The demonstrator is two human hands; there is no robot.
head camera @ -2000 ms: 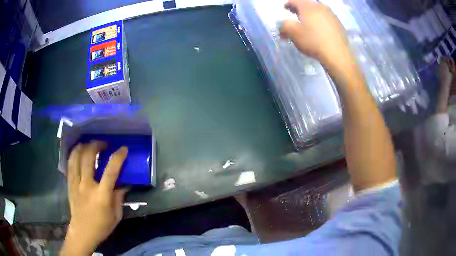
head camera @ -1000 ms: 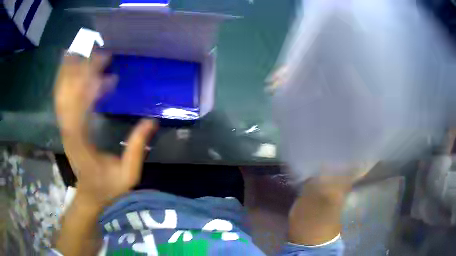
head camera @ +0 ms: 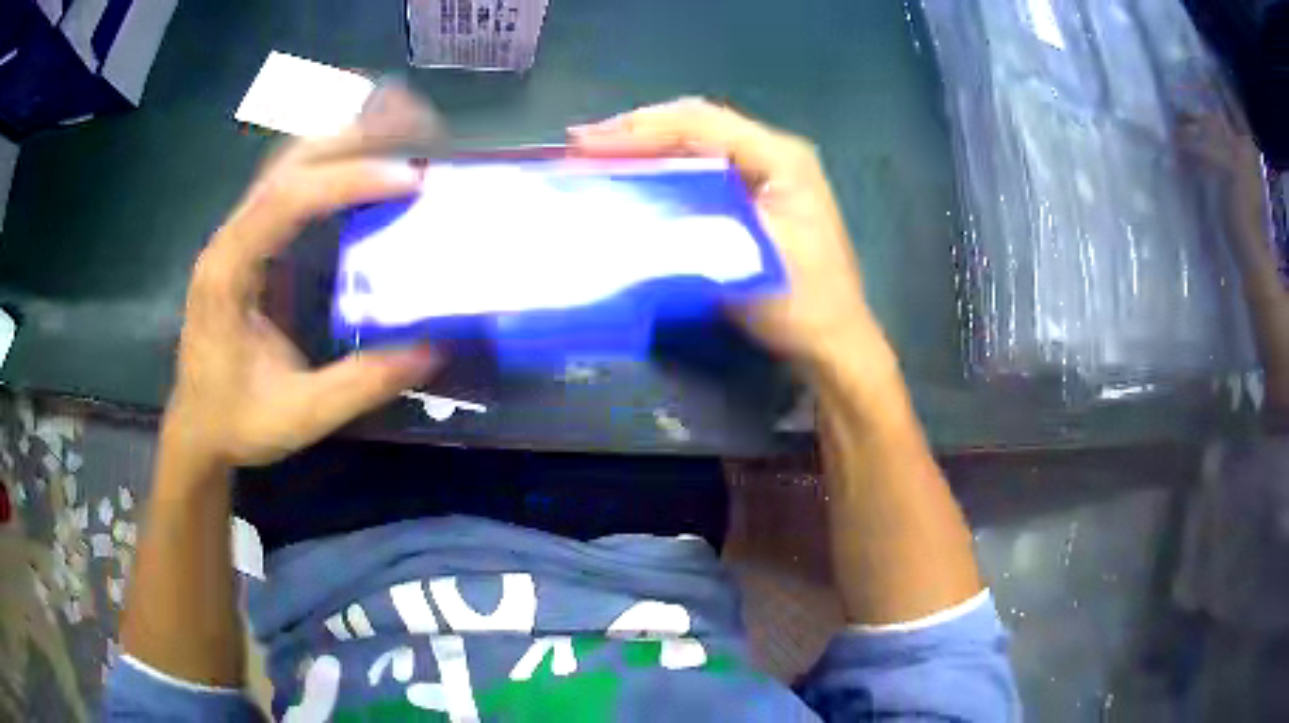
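Observation:
A blue and white carton (head camera: pixel 551 247) is held between both hands, low over the front part of the bench. Its upper face is washed out by glare, and its edges are blurred. My left hand (head camera: pixel 283 283) grips its left end, fingers on the far edge and thumb at the near edge. My right hand (head camera: pixel 792 233) grips its right end, fingers along the far edge. I cannot tell what is inside the carton.
A small white card or paper (head camera: pixel 304 96) lies behind my left hand. The text-printed end of another carton (head camera: pixel 477 31) is at the far side. Blue and white cartons (head camera: pixel 78 64) stand far left. Clear plastic trays (head camera: pixel 1089 212) lie right, beside another person's arm (head camera: pixel 1244 226).
The cloudy sheet is gone from my right hand, which now holds the carton's right end. My left hand has closed on its left end. The open lid and blue inside no longer show.

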